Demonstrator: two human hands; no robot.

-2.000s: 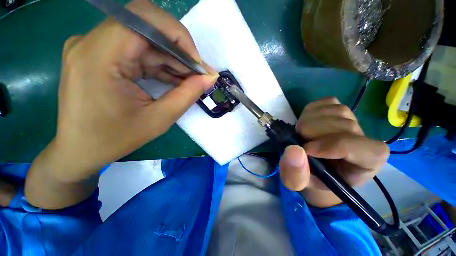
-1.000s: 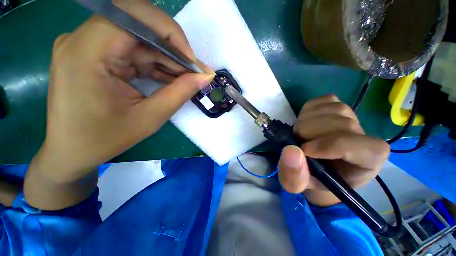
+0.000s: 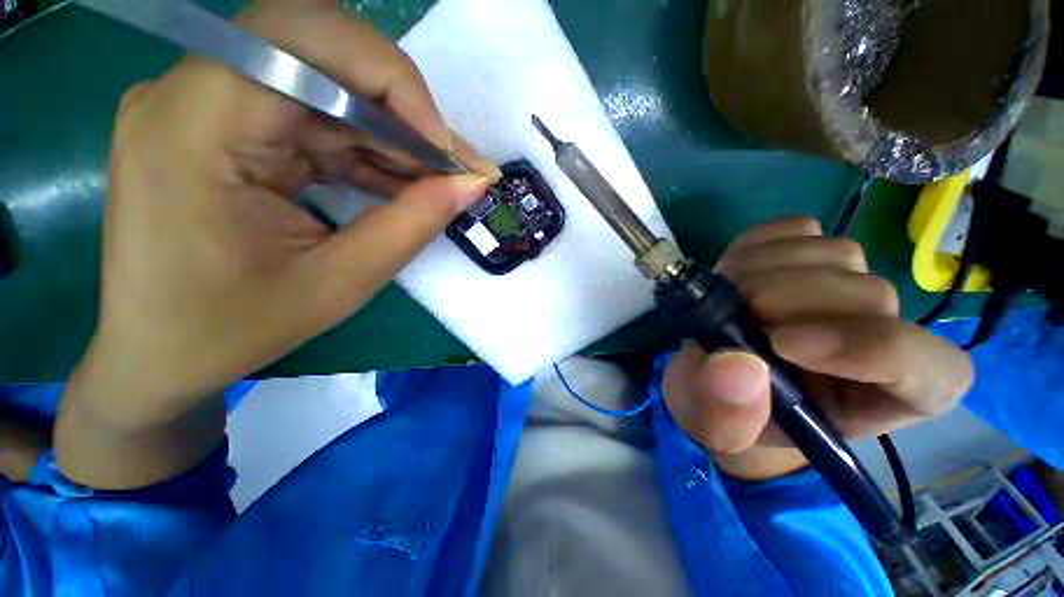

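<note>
A black rounded housing with a circuit board [image 3: 508, 219], with white and green patches inside, lies on a white pad [image 3: 513, 332]. My left hand [image 3: 268, 210] holds silver-grey tweezers [image 3: 292, 79] at the housing's upper left edge; the fingertips hide the tweezers' points. My right hand [image 3: 817, 338] holds a soldering iron [image 3: 688, 292] by its black handle. The iron's thin tip is up and right of the housing, apart from the board, over the pad.
A brown round pot [image 3: 758, 82] with silvery solder waste on its rim stands at the upper right. Beside it are a yellow tray [image 3: 937, 233] and black parts with cord. The green mat [image 3: 58, 297] ends at the front edge, near my blue sleeves.
The soldering iron's tip has lifted off the board and moved up and right, with my right hand shifting right. The tweezers' rear end has tilted lower to the left; my left fingertips stay at the housing.
</note>
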